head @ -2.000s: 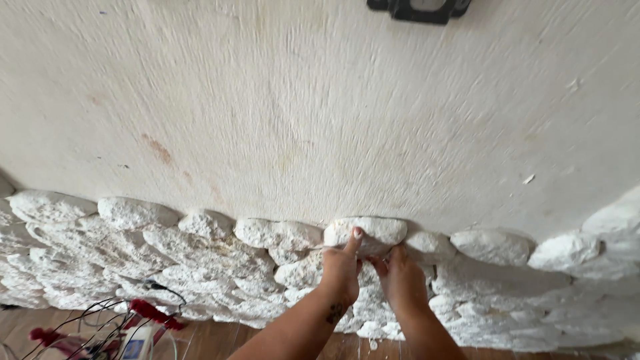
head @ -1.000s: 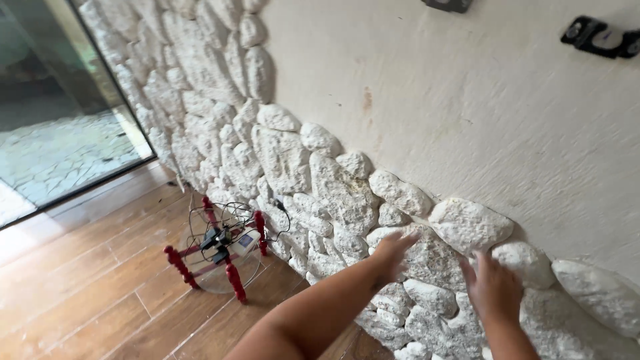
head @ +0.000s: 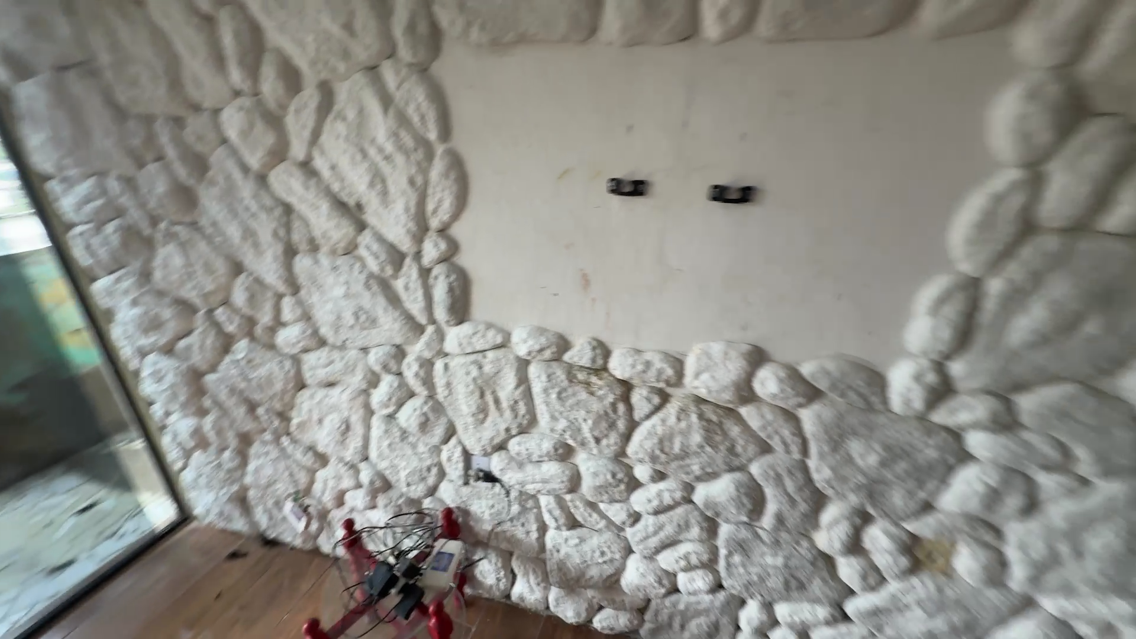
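Neither of my hands shows in the head view now. A white-painted stone wall [head: 701, 435] fills most of the view and frames a smooth, pale wall panel [head: 674, 275]. Two small black brackets, a left one [head: 627, 187] and a right one [head: 731, 193], are fixed on that panel. Along the panel's lower edge runs a row of rounded stones, among them a blocky white stone [head: 722, 371] beside a smaller rounded one [head: 784, 384].
A red-legged stand [head: 437, 619] with cables, black adapters and a white box [head: 441, 568] is on the wood floor [head: 204, 586] at the lower left. A plug sits in a wall outlet [head: 480, 463] above it. A glass door or window [head: 71, 426] is at the far left.
Both hands, at the stones along the panel's lower edge in the earlier frames, have left the view. The view has swung and widened to show the whole panel.
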